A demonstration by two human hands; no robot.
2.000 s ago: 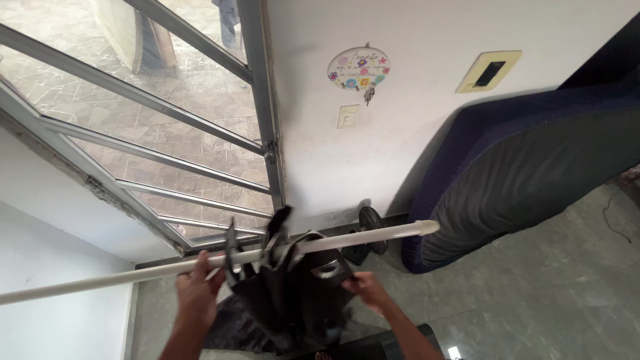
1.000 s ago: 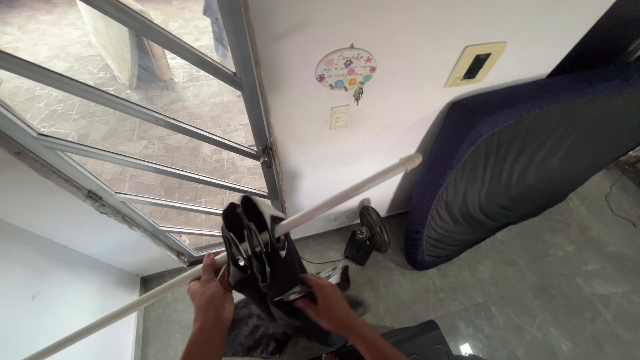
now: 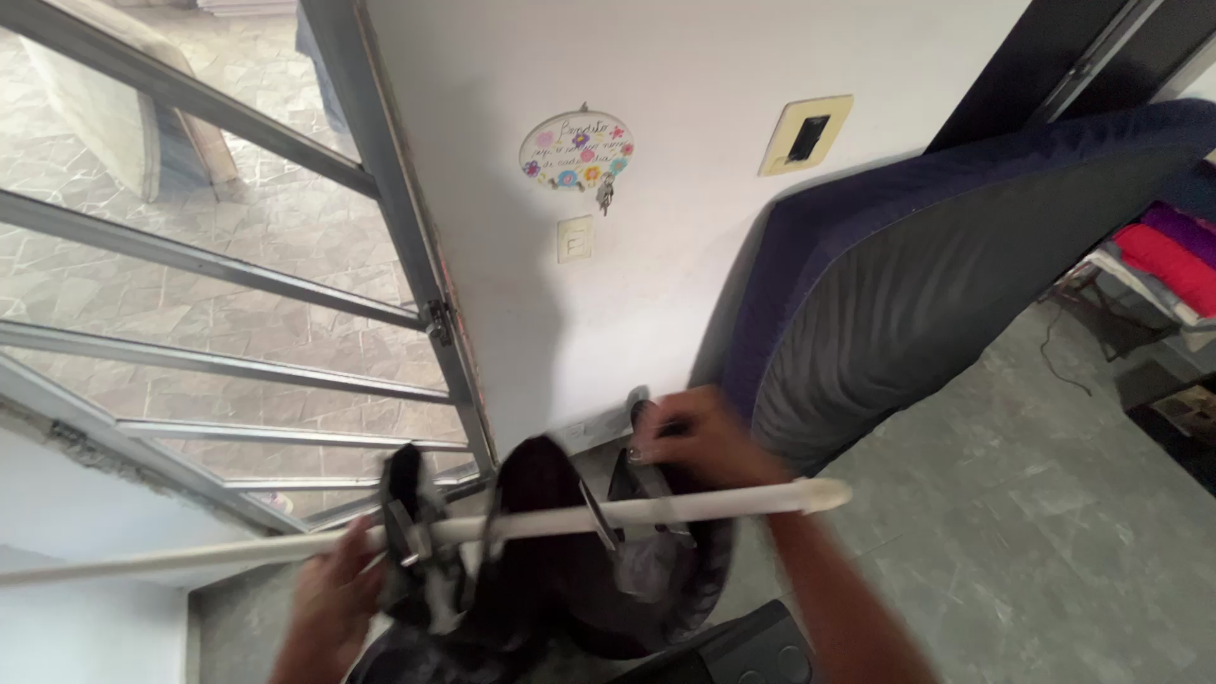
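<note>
A long white rod (image 3: 560, 521) crosses the lower view, from the left edge to its capped end at right. Dark fabric with metal rings (image 3: 560, 579), which looks like a grommet curtain, hangs on the rod in several folds. At lower left my left hand (image 3: 337, 589) is closed around the rod beside the first fold. My right hand (image 3: 698, 442), blurred, is above the rod near its right end, with the fingers pinching the top edge of the fabric. The lower part of the fabric drops out of the view.
A metal-framed glass door (image 3: 418, 247) stands at left. A mattress in a navy cover (image 3: 883, 275) leans on the wall at right. A round plaque (image 3: 577, 150) and a switch plate (image 3: 807, 135) are on the wall. A black object (image 3: 731, 655) lies below the fabric.
The fabric folds, bunched together a second ago, are spread farther along the rod. My right hand has moved up and right from below the rod. The rod lies more level than a second ago.
</note>
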